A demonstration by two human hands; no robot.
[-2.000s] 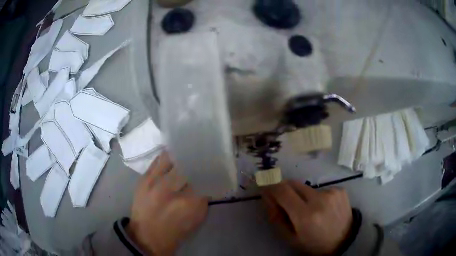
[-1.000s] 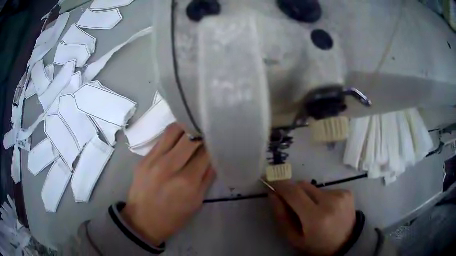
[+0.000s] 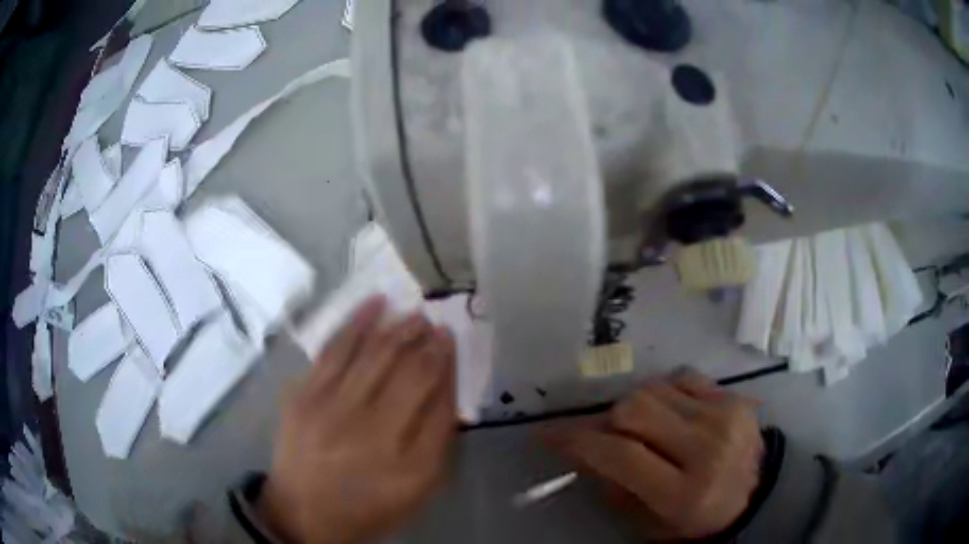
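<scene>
My left hand [image 3: 361,430] is blurred and lies with its fingertips on a white fabric piece [image 3: 377,271], holding it flat on the table left of the needle area. White fabric [image 3: 465,345] also shows right of my fingers, partly behind the pale rounded guard [image 3: 537,213]. My right hand [image 3: 675,457] is curled around a thin silver pointed tool [image 3: 547,489] below the small cream ribbed block [image 3: 607,359]. The needle and presser foot are hard to make out.
Many white pointed pieces [image 3: 149,308] are spread at the left, with a narrow curved white band [image 3: 250,115]. Folded cream-white strips [image 3: 829,298] fan out at the right under the off-white machine head [image 3: 850,96].
My left hand has moved onto the white piece, which now reaches further right. The tool tip has swung from the needle area to the lower left. The machine appears further right in view.
</scene>
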